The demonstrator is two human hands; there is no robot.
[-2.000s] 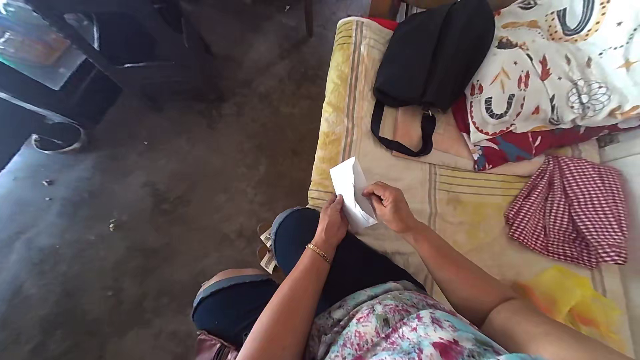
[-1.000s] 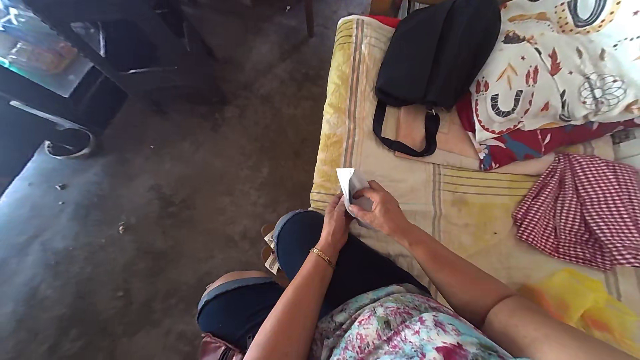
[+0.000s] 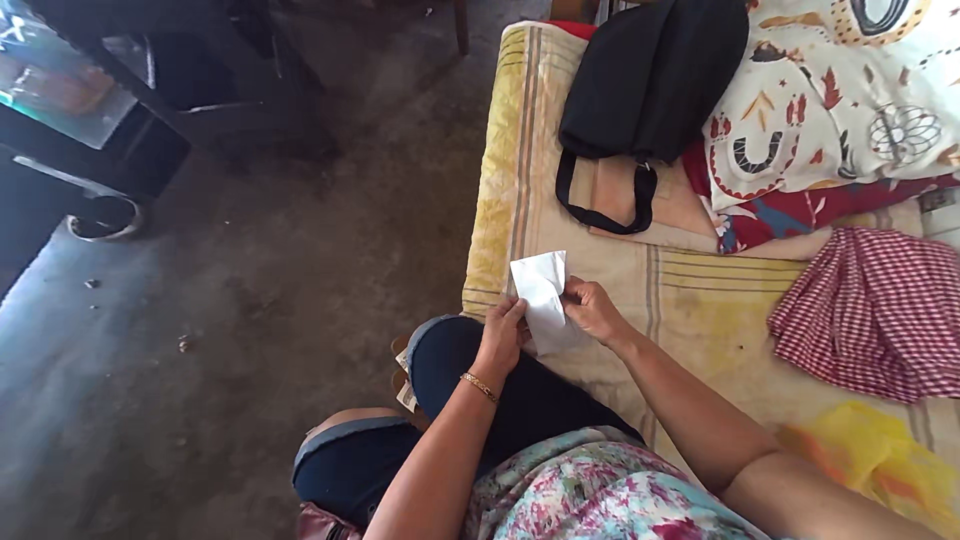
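Observation:
A white piece of folded paper (image 3: 541, 296) is held over the edge of the bed beside my lap, its surface creased. My left hand (image 3: 504, 334) grips its left edge, thumb on top, the other fingers partly hidden beneath. At the right edge, my right hand (image 3: 594, 308) pinches the paper between thumb and fingers. Whether the paper is an envelope or a plain sheet I cannot tell.
On the bed's yellow-beige cover (image 3: 690, 330) lie a black bag (image 3: 649, 75) with a strap, a patterned pillow (image 3: 825, 105), a red checked cloth (image 3: 877, 315) and a yellow sheer cloth or bag (image 3: 862, 442). Dark furniture (image 3: 225, 82) stands at the upper left.
One second ago the paper was folded up and narrow between my hands; now it lies more opened out, with a broader white face showing. Both hands remain on it.

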